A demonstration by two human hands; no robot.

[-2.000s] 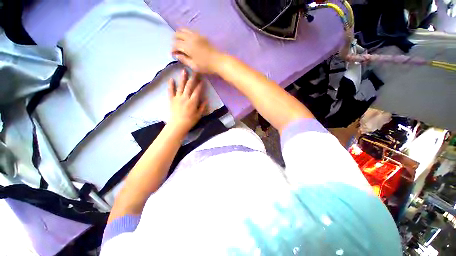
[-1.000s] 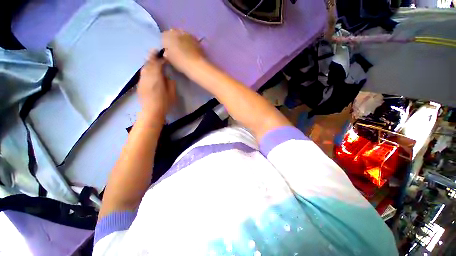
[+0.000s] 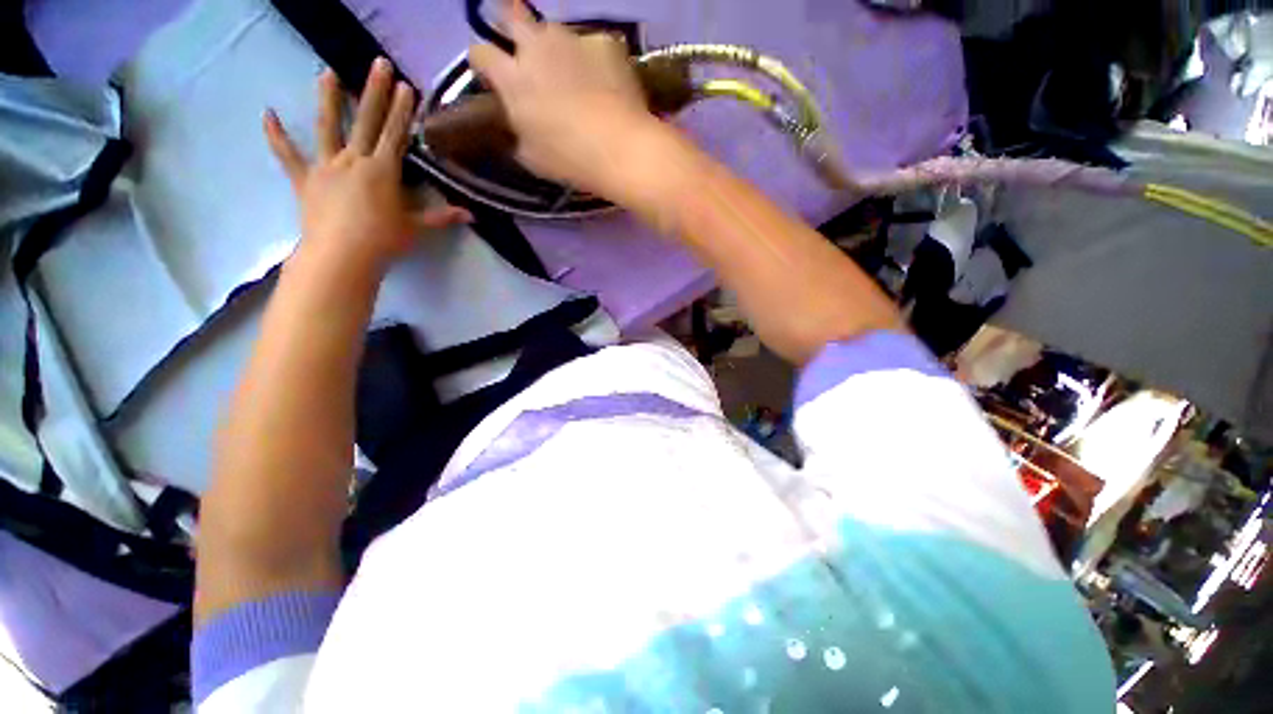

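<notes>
The black garment with pale grey-blue backing (image 3: 196, 181) lies wrong side up on the purple table cover (image 3: 894, 70). Black strips cross it, and a black border runs along its far right edge. My left hand (image 3: 349, 188) lies with fingers spread on the garment beside that border and holds nothing. My right hand (image 3: 566, 91) is closed around the handle of the steam iron (image 3: 482, 140). The iron's tip points left, close to my left fingers, at the garment's black border. My right hand hides most of the handle.
The hose and yellow cable, with a pinkish wrap (image 3: 977, 175), run from the iron to the right. A grey surface (image 3: 1117, 279) is at the right. Black and pale scraps (image 3: 977, 265) lie beyond the table's edge. A red item (image 3: 1036, 481) shows at lower right.
My right hand has left the garment edge and taken hold of the iron, which is now further left, at the garment. My left hand has moved left and opened flat. The black border now shows.
</notes>
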